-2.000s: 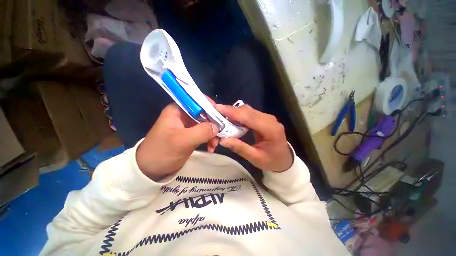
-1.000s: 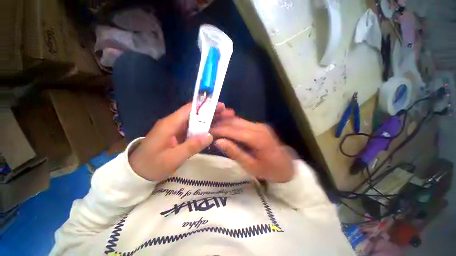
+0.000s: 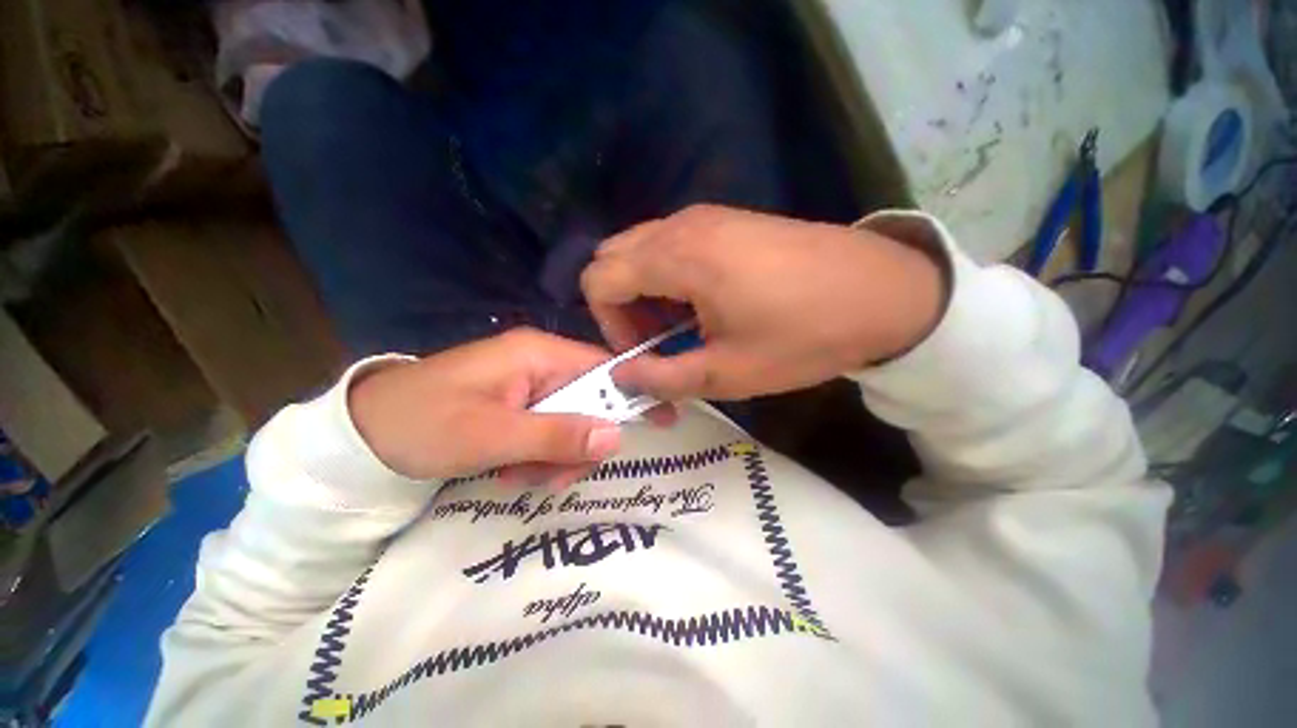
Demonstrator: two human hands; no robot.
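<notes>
The white neck fan housing point(image 3: 590, 395) is held low over my lap, close to my shirt. Its narrow end with tiny dark holes shows between my hands. A bit of blue, which fits the battery cell point(image 3: 686, 341), shows beside my right fingers; the rest of the housing is hidden by my right hand. My left hand point(image 3: 491, 405) grips the narrow end with the thumb on top. My right hand point(image 3: 754, 306) is closed over the other part, thumb and fingers on it. The fingertips are slightly blurred.
The pale marked bench point(image 3: 996, 128) is at the upper right. Blue-handled nippers point(image 3: 1070, 213), a purple electric screwdriver point(image 3: 1159, 285) and a white tape roll point(image 3: 1230, 135) lie there, with dark cords. Cardboard boxes point(image 3: 214, 341) stand on the left by the blue floor point(image 3: 142, 612).
The housing has turned from upright to lying toward the right and is now mostly covered. My right hand has moved up and over it. The view has shifted, with the bench further right.
</notes>
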